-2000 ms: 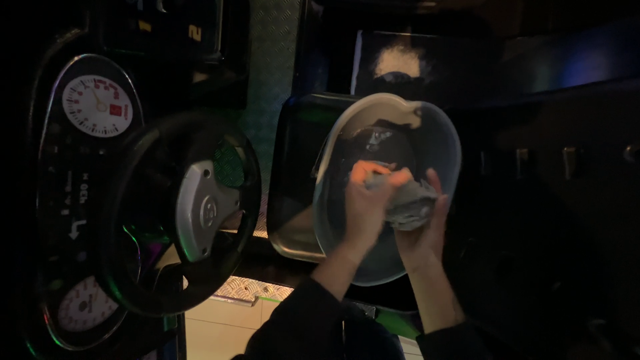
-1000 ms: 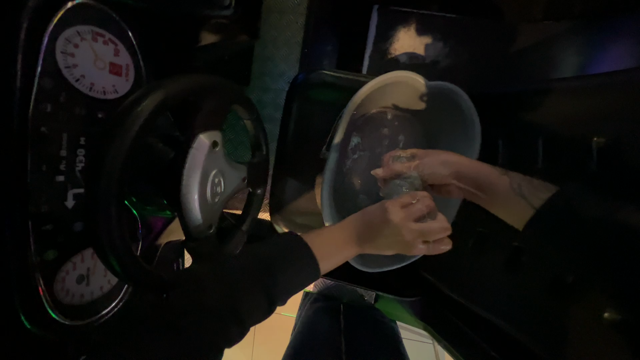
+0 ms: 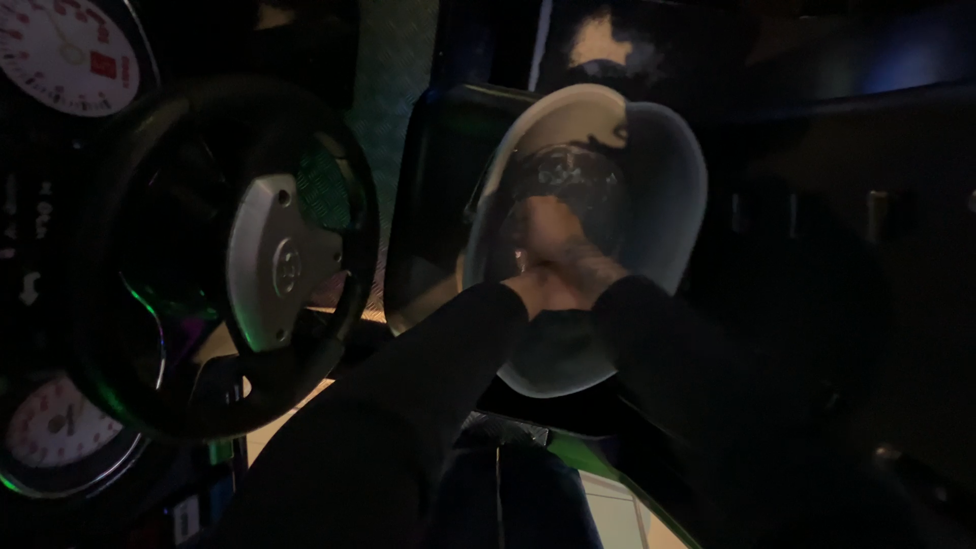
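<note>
A pale, translucent plastic basin (image 3: 686, 183) sits on a dark seat, with what looks like water and some bubbles in it. Both my hands reach down inside it, close together and blurred in the dim light. My right hand (image 3: 553, 225) is near the middle of the basin, its wrist crossing close to the other one. Of my left hand (image 3: 532, 286), mostly the wrist shows; its fingers are hidden or too dark to make out. No cloth can be made out between the hands, and whether either one holds something cannot be seen.
A black steering wheel (image 3: 362, 191) with a silver hub (image 3: 286, 267) stands left of the basin. Beyond it are a large dial (image 3: 72, 53) and a lower dial (image 3: 61, 423). The dark seat (image 3: 427, 191) extends under the basin's left side.
Both hands have gone down into the basin. Two seconds ago they held a wet-looking grey cloth over it; that cloth cannot be made out now.
</note>
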